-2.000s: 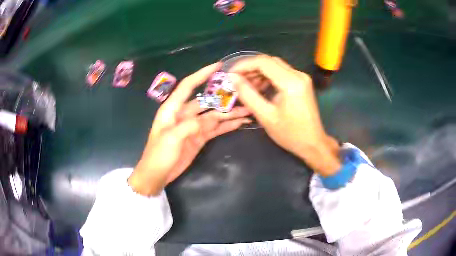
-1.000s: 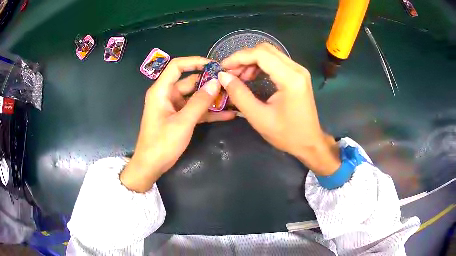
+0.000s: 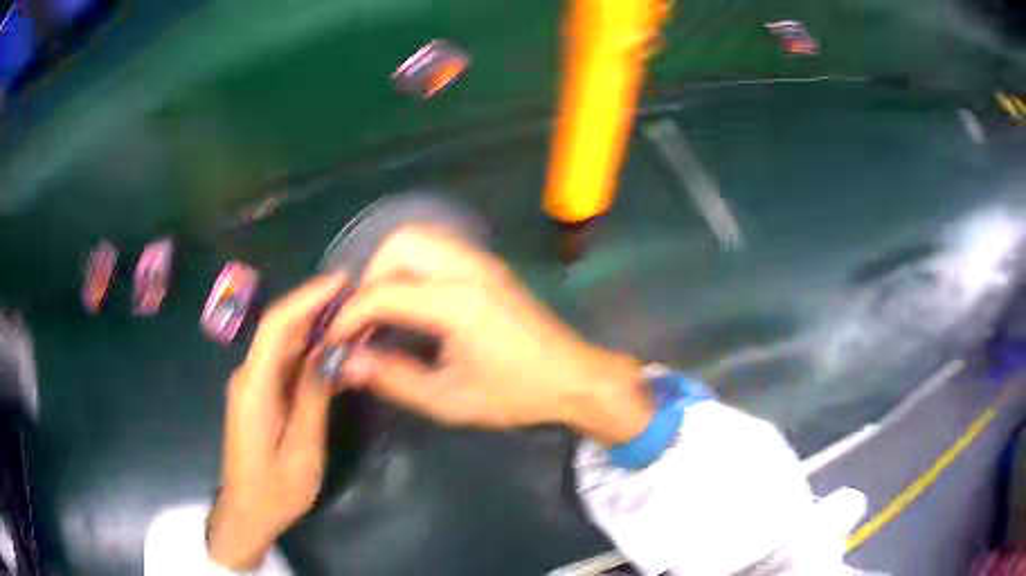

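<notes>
The frame is blurred. My left hand holds a small pink housing, mostly hidden by the fingers. A small silver-grey part shows at the fingertips of my right hand, which is bent over the housing; its thumb and fingers are closed around this spot. Whether the part is inside the housing or apart from it, I cannot tell. A round grey dish lies behind my right hand, partly covered by it.
An orange-yellow screwdriver stands beyond my right hand, tip down. Tweezers lie right of it. Three pink units lie at the left. Further units lie on the far green surface.
The view has swung, so the bench things sit lower and further left or shifted in frame. My left hand has turned more edge-on, and the housing is now mostly hidden.
</notes>
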